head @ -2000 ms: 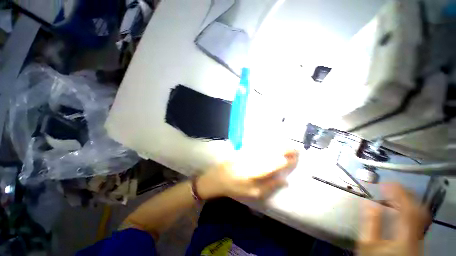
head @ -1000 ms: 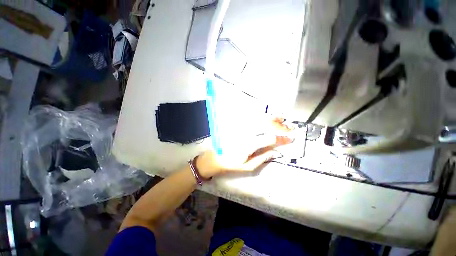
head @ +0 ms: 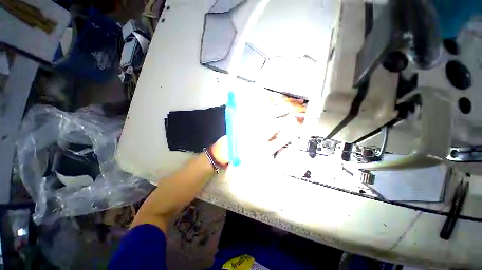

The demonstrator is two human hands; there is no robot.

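My left hand (head: pixel 283 126) is bare and lies on the white table left of the presser foot (head: pixel 316 146). Its fingers point toward the machine and glare washes out much of it. Whether it holds anything cannot be told. Several grey panels (head: pixel 218 39) with dark edges lie beyond the hand. A black panel stack (head: pixel 195 129) lies left of my wrist. The machine head (head: pixel 364 74) stands at the right. My right hand is out of the picture.
A blue lamp head (head: pixel 232 129) hangs across the view over my wrist. Thread snips (head: pixel 453 211) lie at the right of the white table (head: pixel 153 132). A clear plastic bag (head: pixel 74 163) with black and white pieces is left of the table.
My left hand has moved from beside the presser foot away to the left and further up the table. My right hand, seen at the lower right two seconds ago, has left the picture.
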